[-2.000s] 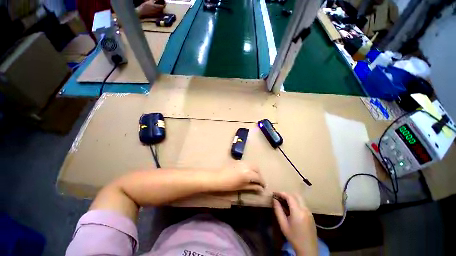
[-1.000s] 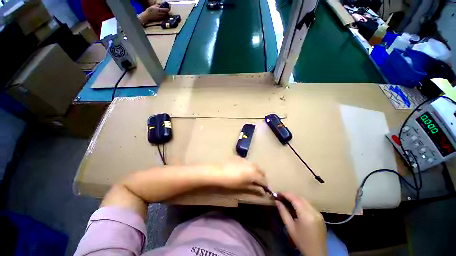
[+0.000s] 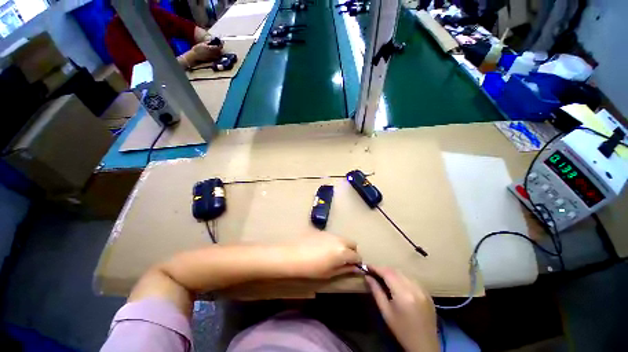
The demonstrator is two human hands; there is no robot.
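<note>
My left hand point(image 3: 337, 256) and my right hand point(image 3: 399, 295) meet at the mat's front edge. Between their fingertips is a small dark connector with a pale bit. My right hand holds the dark test lead connector point(image 3: 378, 280); my left fingers pinch the lead plug. A black corded unit point(image 3: 363, 189) lies ahead, its pigtail pointing toward the lower right, with a bright spot on its upper end. Another black unit point(image 3: 321, 206) with a yellow label lies left of it. A pair of black units point(image 3: 208, 199) lies side by side at the left, leads toward me.
The bench power supply point(image 3: 568, 180) at right shows green and red digits. A white pad point(image 3: 485, 213) lies beside it. Two grey posts stand behind the cardboard mat point(image 3: 275, 151). A person in red sits at upper left. Black units lie on the green conveyor point(image 3: 299, 89).
The supply's green digits went from zeros to a non-zero reading. My hands, apart two seconds ago, are together at the connector. Several black units now show on the conveyor. The camera view has shifted.
</note>
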